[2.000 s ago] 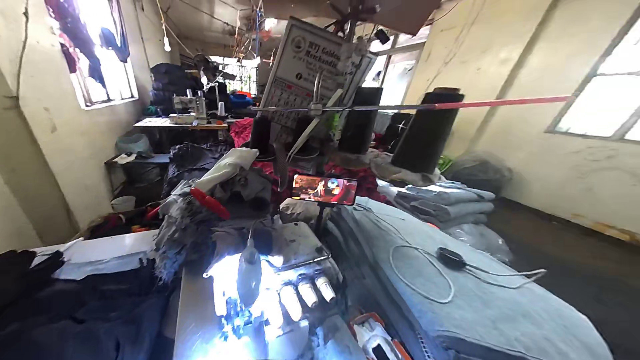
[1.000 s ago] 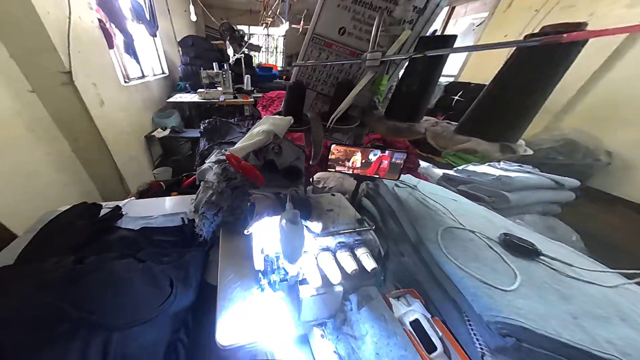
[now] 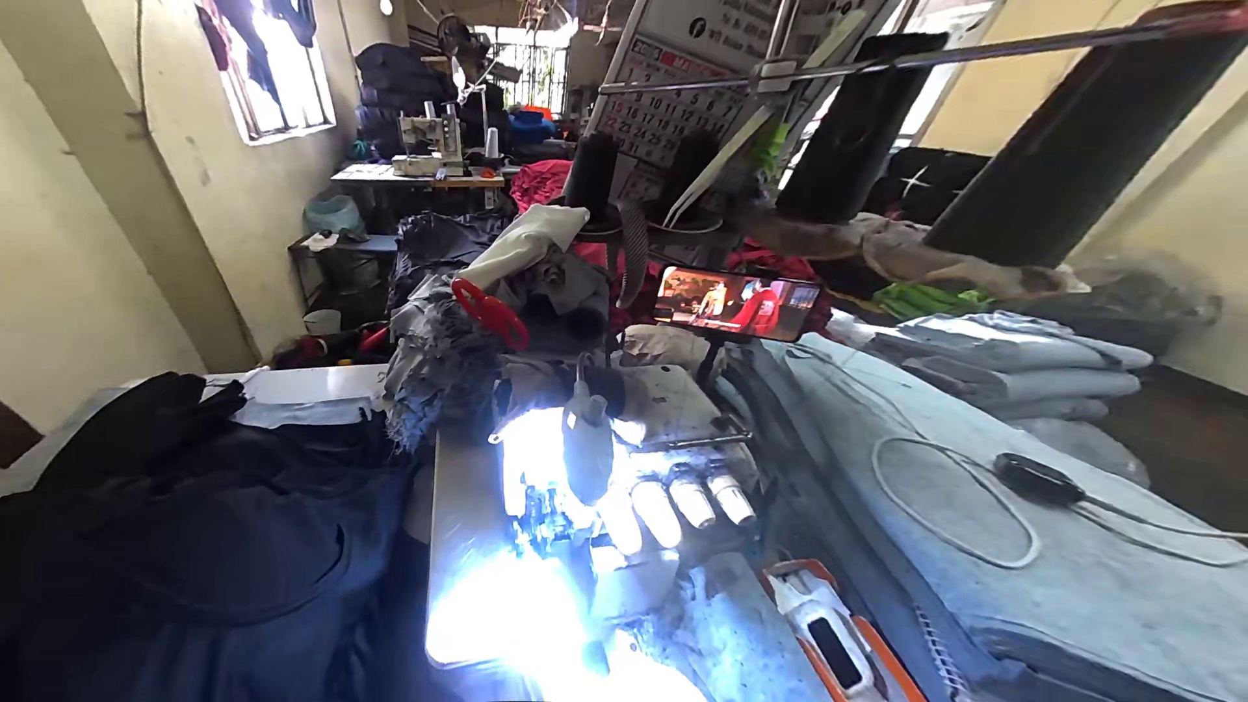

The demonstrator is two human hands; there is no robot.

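Neither my left hand nor my right hand shows in the head view. A sewing machine with several white tension knobs stands in the middle, its work plate washed out by a bright lamp. Dark blue fabric lies in a heap to the left of the machine. Light blue denim is stacked on the right, with a white cable and a small black device on it. An orange and white object rests by the machine's lower right.
A phone with a lit screen stands behind the machine. Grey fabric scraps and red-handled scissors hang to its left. Black thread cones and a metal rod rise above. Folded denim lies at the right; another sewing machine stands farther back.
The view has turned and moved nearer, so more of the dark fabric at the left shows. No object has plainly moved.
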